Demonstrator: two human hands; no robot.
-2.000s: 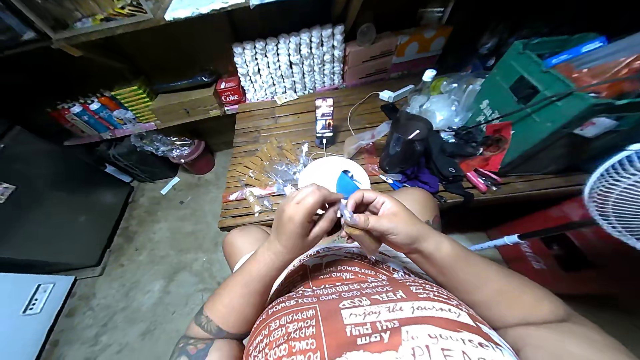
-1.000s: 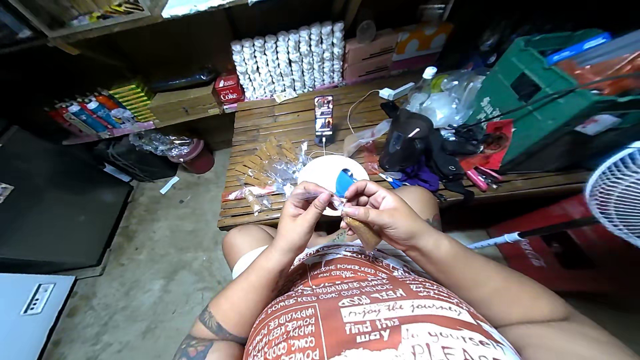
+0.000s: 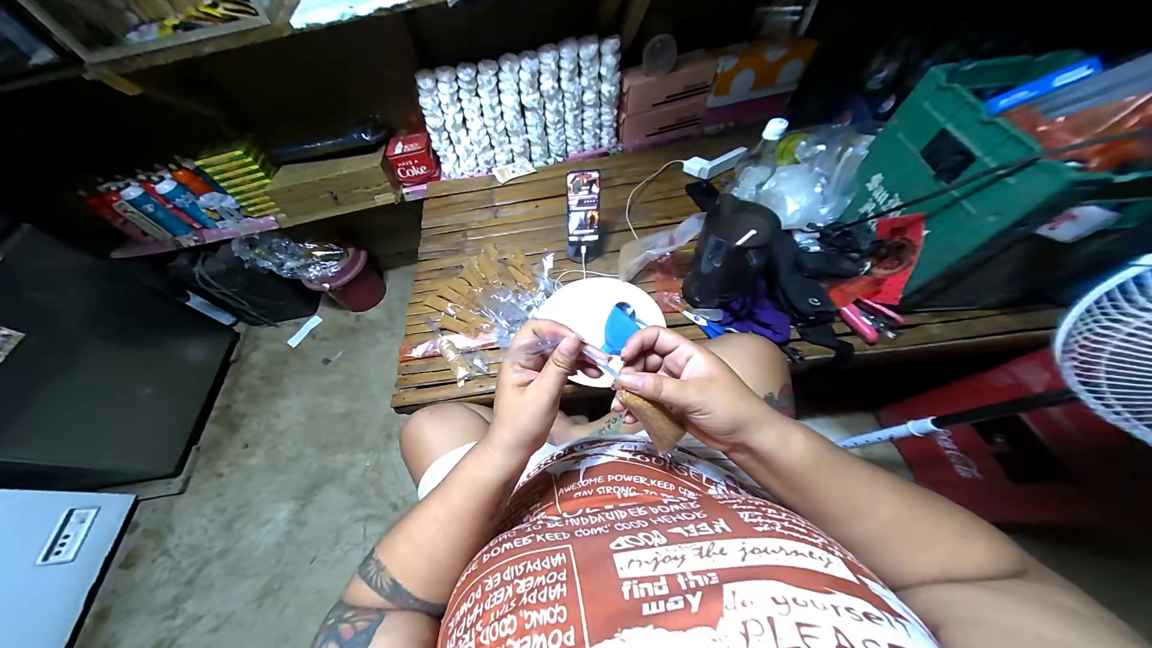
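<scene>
My left hand point(image 3: 538, 373) pinches the thin, twisted clear top of a small plastic bag. My right hand point(image 3: 684, 385) grips the same bag lower down, at its neck; the bag's brown-filled body point(image 3: 654, 421) hangs below those fingers. Just beyond both hands is a white plate point(image 3: 580, 306) with a blue scoop point(image 3: 619, 326) on it. Left of the plate, several narrow clear bags with brown contents point(image 3: 472, 292) lie in a heap on the slatted wooden table.
A lit phone point(image 3: 584, 211) stands on the slats, its cable plugged in. Rightward are a black bag point(image 3: 733, 247), scissors point(image 3: 704, 324), a green crate point(image 3: 972, 171) and a white fan point(image 3: 1111, 351). Stacked white rolls point(image 3: 522, 108) line the back. A dark red bin point(image 3: 355, 281) stands left.
Compared with two seconds ago, my hands have drawn slightly apart, and the bag's brown body now shows below my right hand. The clear top is stretched between them.
</scene>
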